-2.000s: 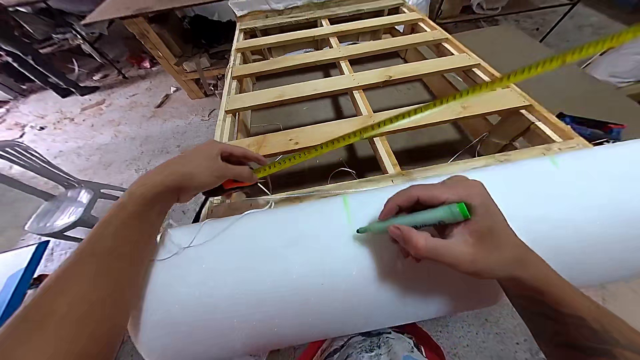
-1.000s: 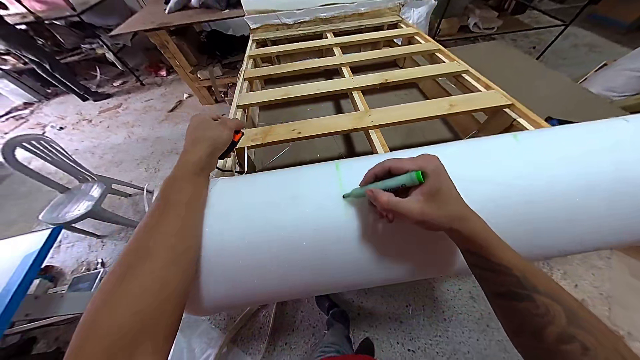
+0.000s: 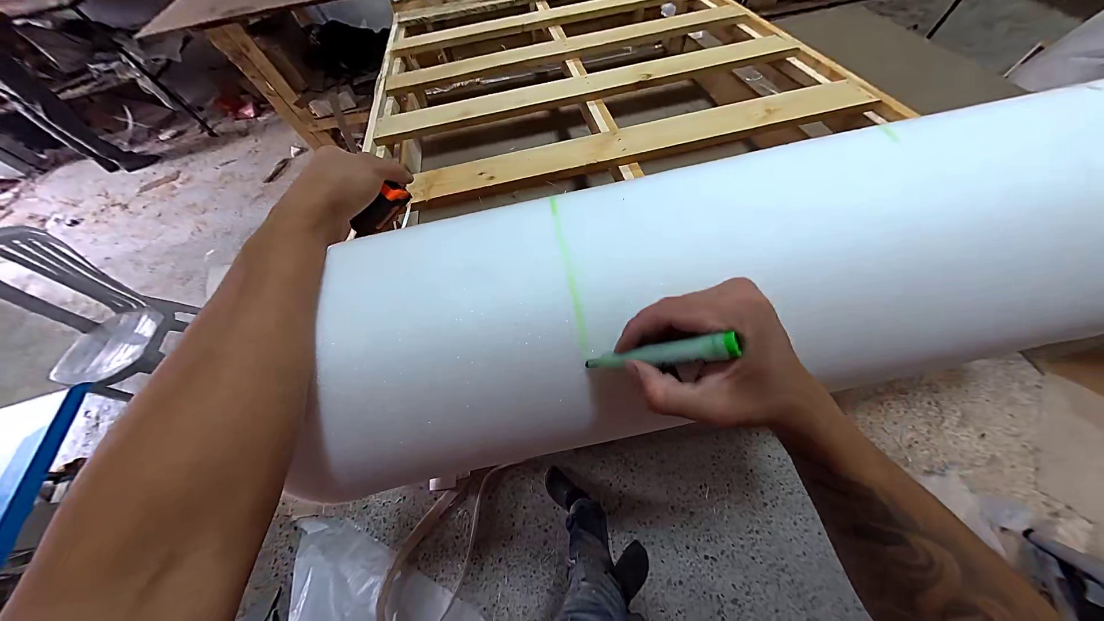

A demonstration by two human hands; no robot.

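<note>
A long white foam sheet [image 3: 466, 345], rounded over its near side, lies across the near end of a slatted wooden frame [image 3: 595, 151]. My right hand [image 3: 716, 354] holds a green marker [image 3: 681, 351] with its tip on the foam, at the lower end of a green line [image 3: 569, 276]. A second short green mark [image 3: 889, 132] shows near the foam's far edge, further right. My left hand [image 3: 349, 185], by the foam's far left corner, is closed around an orange and black tape measure [image 3: 384, 207]. No blade of the tape shows.
A grey plastic chair [image 3: 108, 336] stands at the left, above a blue-edged board [image 3: 43, 466]. A wooden table [image 3: 259, 73] is at the back left. Clear plastic sheeting [image 3: 345, 569] and a pale strap [image 3: 423, 535] lie on the floor near my feet.
The yellow tape blade, stretched out two seconds ago, no longer shows. The green line now runs further down the foam, and the marker tip has moved down with it. The view has tilted downward.
</note>
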